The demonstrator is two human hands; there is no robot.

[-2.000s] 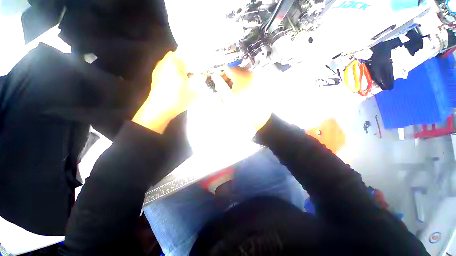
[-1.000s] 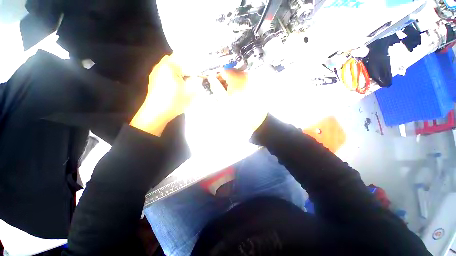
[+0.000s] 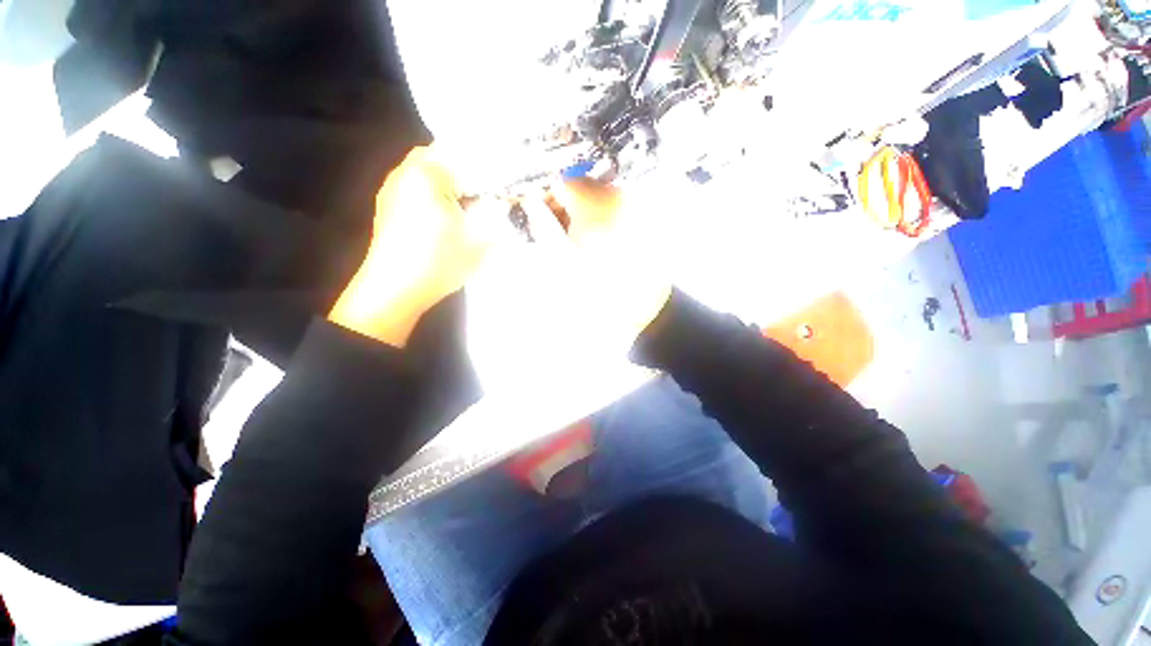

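Black garment panels (image 3: pixel 271 164) drape left of the sewing area and over the table edge. My left hand (image 3: pixel 423 246) lies at their right edge, its fingers toward the needle area; glare hides what its fingertips hold. My right hand (image 3: pixel 593 215) is mostly washed out by glare; only some fingers show near the needle area. A small dark piece (image 3: pixel 520 220) shows between the two hands. The sewing machine's metal parts (image 3: pixel 631 107) are just ahead of the fingertips. The presser foot cannot be made out.
Shears with orange-red and yellow loops (image 3: pixel 894 192) lie right of the machine, beside black cloth pieces (image 3: pixel 957 158). A blue bin (image 3: pixel 1041 240) stands at the right. An orange surface (image 3: pixel 827 338) shows beyond my right sleeve. A measuring tape (image 3: pixel 429 477) runs along the table's front edge.
The view has shifted slightly. Both hands stay in nearly the same place, and the black panels have hardly moved.
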